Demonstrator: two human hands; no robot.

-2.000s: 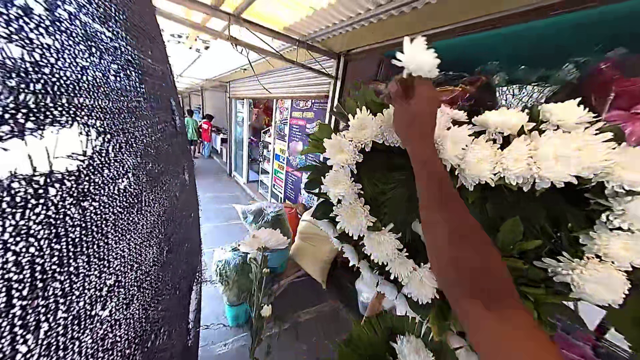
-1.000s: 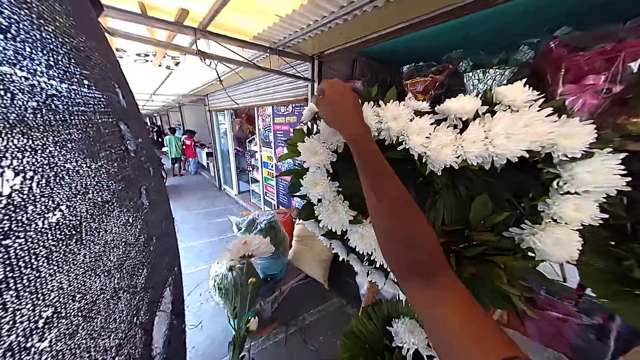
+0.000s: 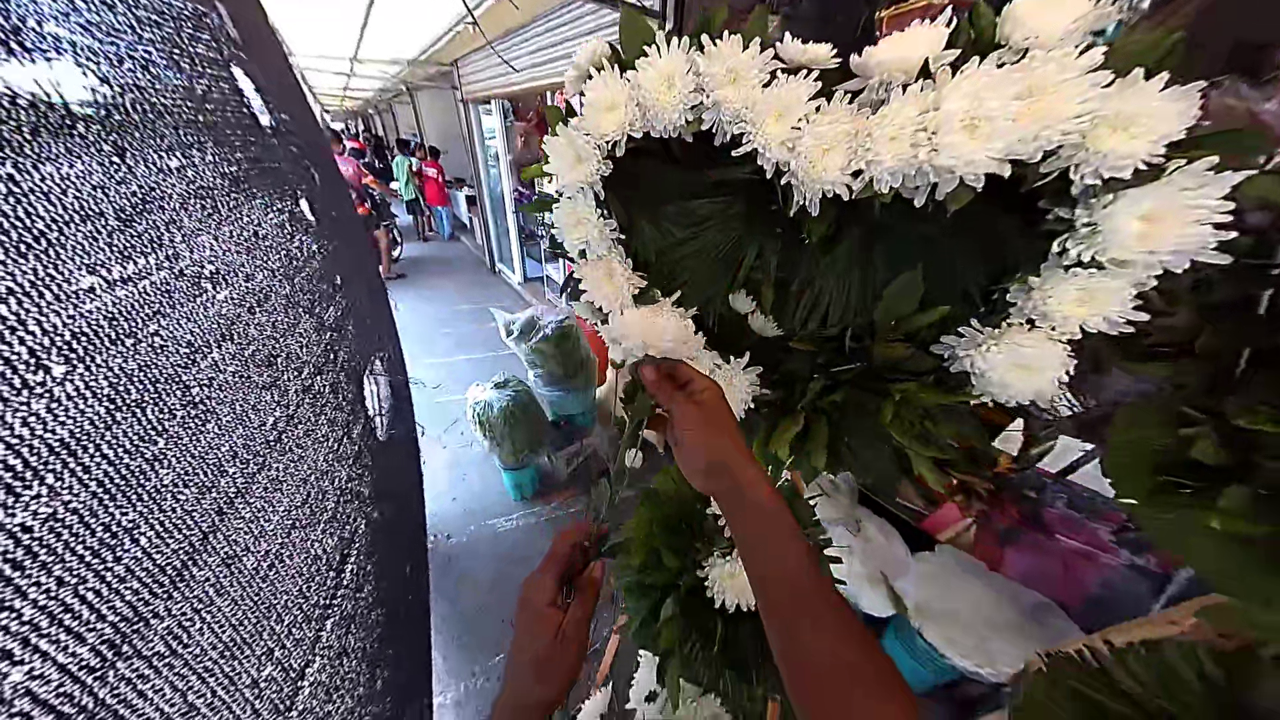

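White chrysanthemums (image 3: pixel 830 140) form a looped border around dark green leaves and fronds (image 3: pixel 790 260). At the lower left of this border, my right hand (image 3: pixel 690 415) pinches a chrysanthemum (image 3: pixel 655 330) just under its head. Green stems and leaves (image 3: pixel 622 440) run down from there to my left hand (image 3: pixel 560 610), whose fingers are closed around them; something small and dark, perhaps a tool, shows at its fingers but is too blurred to name. Below the right wrist is another white chrysanthemum (image 3: pixel 728 580) among green foliage (image 3: pixel 665 570).
Dark mesh netting (image 3: pixel 200 400) fills the left side. Plastic-wrapped greenery (image 3: pixel 507 415) in teal containers stands on the paved walkway (image 3: pixel 450 350). Several people (image 3: pixel 435 190) are farther down it, beside shopfronts. White wrapped material (image 3: pixel 980 600) and a teal container (image 3: pixel 915 655) lie at lower right.
My right hand has come down from the top left of the flower border to its lower left. My left hand has come into view. The view has turned downward.
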